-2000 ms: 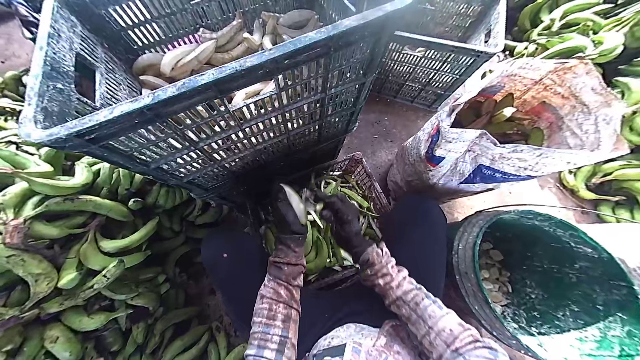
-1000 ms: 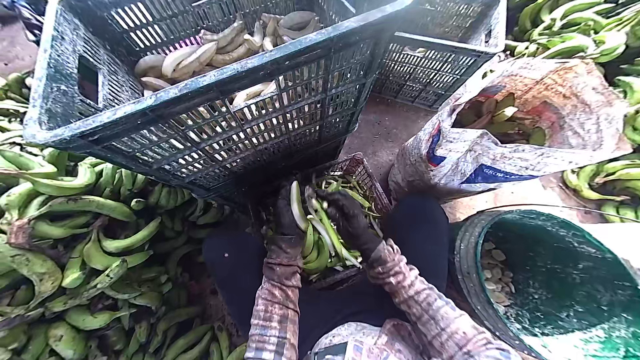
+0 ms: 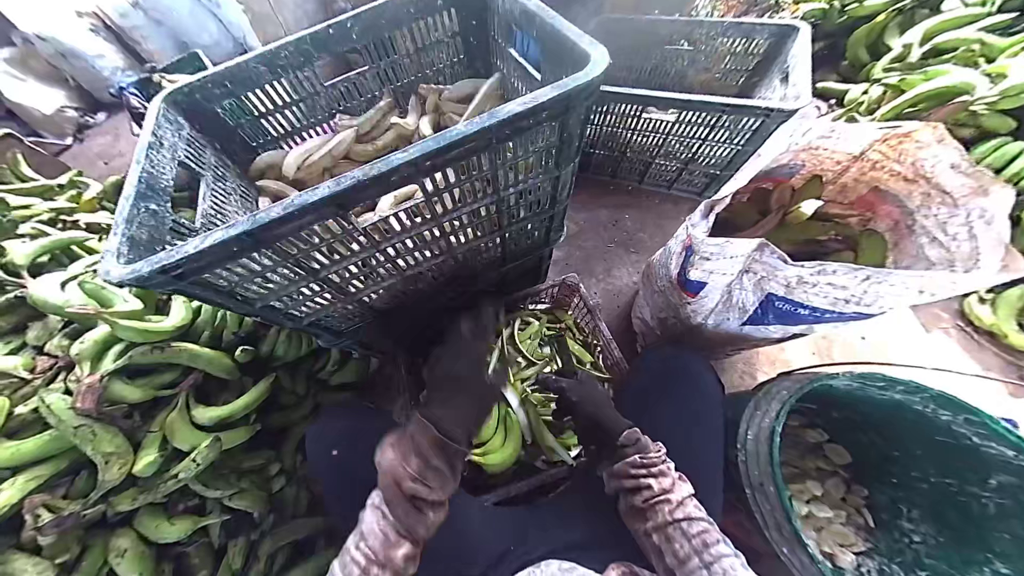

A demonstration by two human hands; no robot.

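Observation:
My left hand (image 3: 464, 372), in a dark glove and blurred by motion, is over the left side of a small crate (image 3: 596, 320), beside the wall of the large crate. Whether it holds anything cannot be told. Also dark-gloved, my right hand (image 3: 588, 406) is over the small crate's right side, fingers curled by the peels; its grip is unclear. Green peel strips (image 3: 536, 344) fill much of that crate, with unpeeled green plantains (image 3: 500, 444) at its near left. Peeled plantains (image 3: 320, 156) lie in the large dark plastic crate (image 3: 360, 196) ahead.
Green plantains (image 3: 176, 400) are heaped at left, with more (image 3: 944, 72) at far right. Another dark crate (image 3: 696, 100) stands behind. An open woven sack (image 3: 720, 280) holds peels (image 3: 808, 224). Pale slices (image 3: 824, 496) lie in a green-lined bucket (image 3: 920, 464) at lower right.
My left hand has moved up and away from my right hand. The pale peeled plantain seen at my left hand earlier is not visible there now. The view has tilted up a little.

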